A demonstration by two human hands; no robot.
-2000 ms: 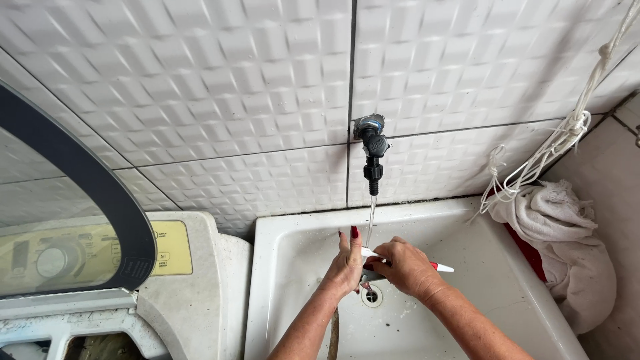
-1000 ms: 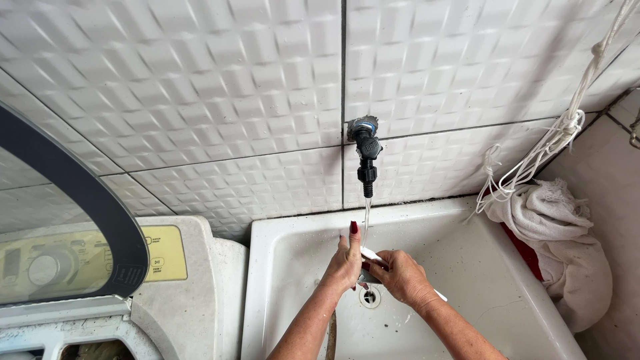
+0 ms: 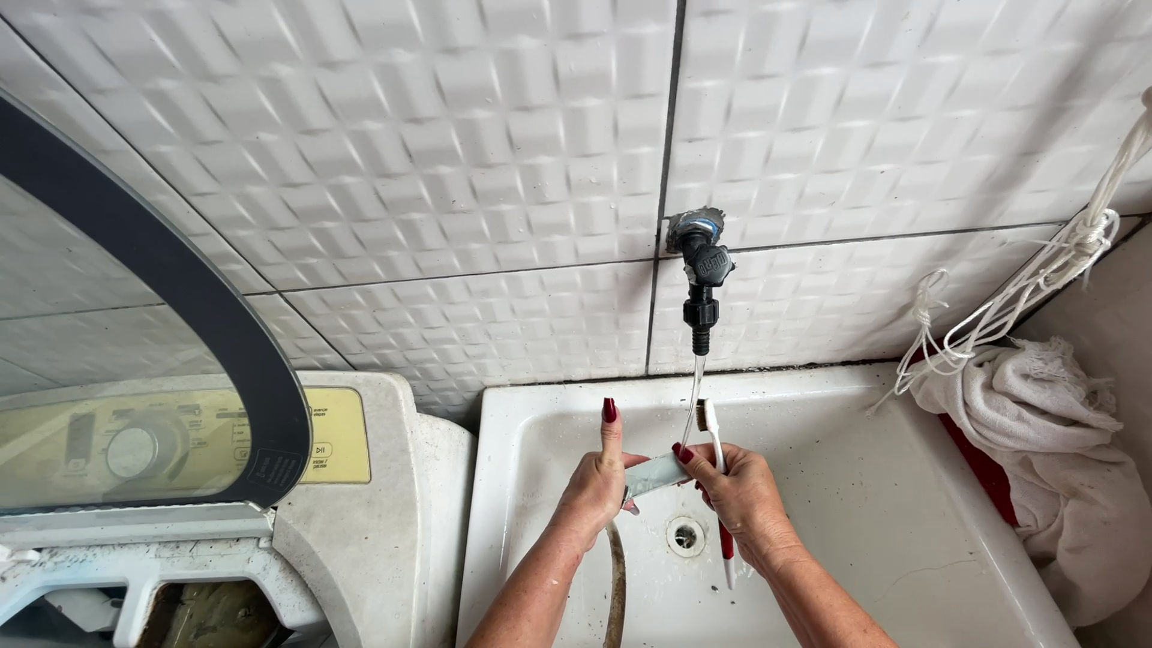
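Observation:
Water runs from a black plastic tap [image 3: 701, 288] onto a flat, pale translucent piece [image 3: 655, 474] held between both hands over the sink. My left hand [image 3: 594, 486] grips its left end, thumb raised. My right hand [image 3: 740, 495] pinches its right end and also holds a white and red toothbrush [image 3: 711, 423], bristle head up near the stream and handle pointing down. What the flat piece is, I cannot tell. Below the hands lies the drain [image 3: 686, 536] of the white sink [image 3: 864, 558].
A washing machine [image 3: 360, 540] with its glass lid [image 3: 225, 342] raised stands at the left. A hose [image 3: 616, 585] lies in the sink. Knotted white cord [image 3: 1062, 261] hangs at the right above a whitish cloth [image 3: 1035, 423] on the sink's edge.
The toothbrush has turned from lying slanted across my hands to nearly upright in my right hand. My hands have moved apart, showing more of the flat piece.

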